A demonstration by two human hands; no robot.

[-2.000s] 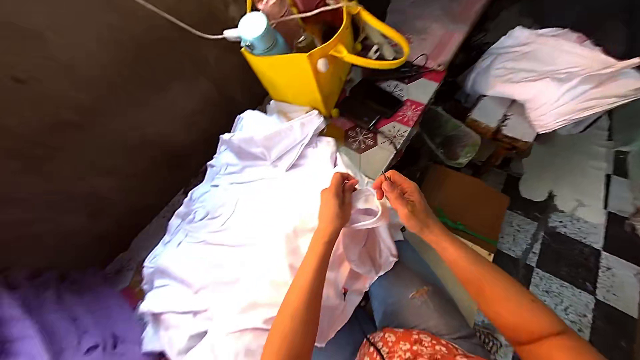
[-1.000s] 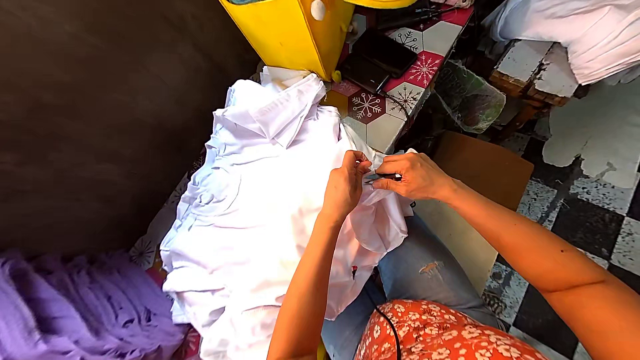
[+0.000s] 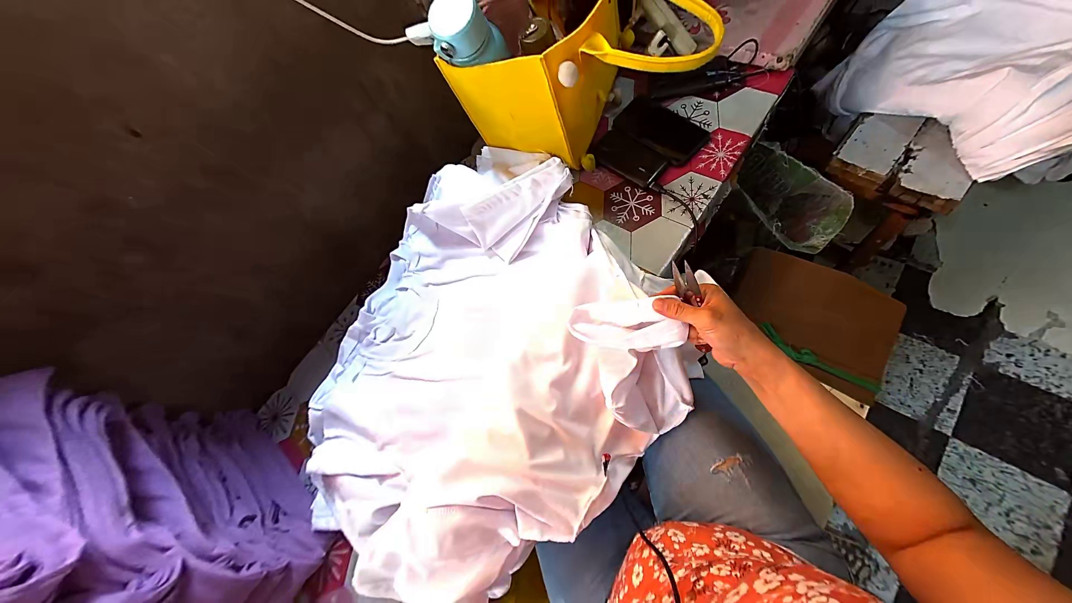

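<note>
My right hand (image 3: pixel 712 322), at the right edge of the pile, holds small thread snips (image 3: pixel 688 285) with the blades pointing up and slightly parted. The same hand pinches a white fabric band (image 3: pixel 632 325) between thumb and fingers. That band belongs to a white garment lying at the edge of a heap of white garments (image 3: pixel 469 368), which spreads over the bench and partly over my lap. My left hand is out of view.
A yellow bag (image 3: pixel 519 105) holding a light blue bottle (image 3: pixel 469 33) stands behind the heap. Beside it a black phone (image 3: pixel 662 130) lies on the snowflake-patterned cover (image 3: pixel 632 205). Purple fabric (image 3: pixel 151 502) lies at left, brown cardboard (image 3: pixel 825 310) at right, white cloth (image 3: pixel 988 75) on a stool.
My left hand was at the garment beside the right hand in both earlier frames and has left the view. My right hand stays at the heap's right edge, with the snips now pointing up.
</note>
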